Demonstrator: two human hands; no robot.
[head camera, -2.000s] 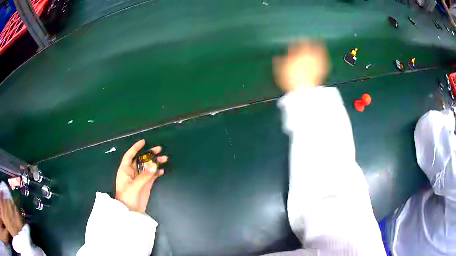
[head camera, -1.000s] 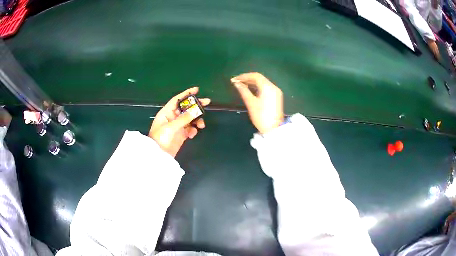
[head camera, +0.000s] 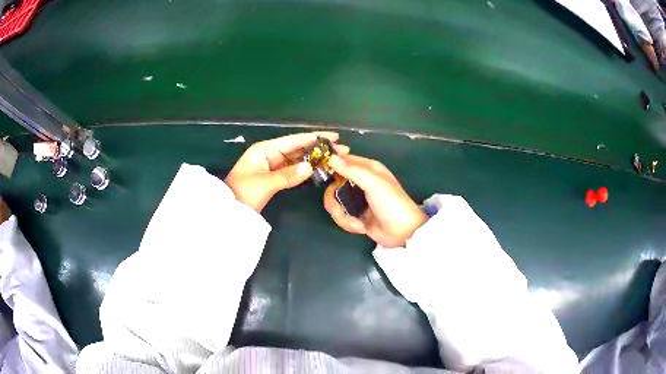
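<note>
An electronic module (head camera: 320, 158), dark with amber and silvery parts, is held near the centre of the head view. My left hand (head camera: 277, 168) grips it from the left with thumb and fingertips. My right hand (head camera: 372, 193) touches its right side with the thumb and fingertips. A second dark squarish piece (head camera: 351, 199) lies in the curled fingers of my right hand, partly hidden by them. A blue band shows at my right wrist. Both hands are above the dark green bench (head camera: 328, 292).
Several round housings (head camera: 99, 177) and a pink-white block (head camera: 46, 151) stand at left beside a grey upright (head camera: 33, 98). Red round pieces (head camera: 596, 196) lie at right. Small modules (head camera: 637, 163) are at the far right. Coworkers' sleeves show at both sides.
My right hand has come left and down to meet my left hand at the module, now with a dark piece in its fingers. The module has moved slightly right. The camera view has shifted.
</note>
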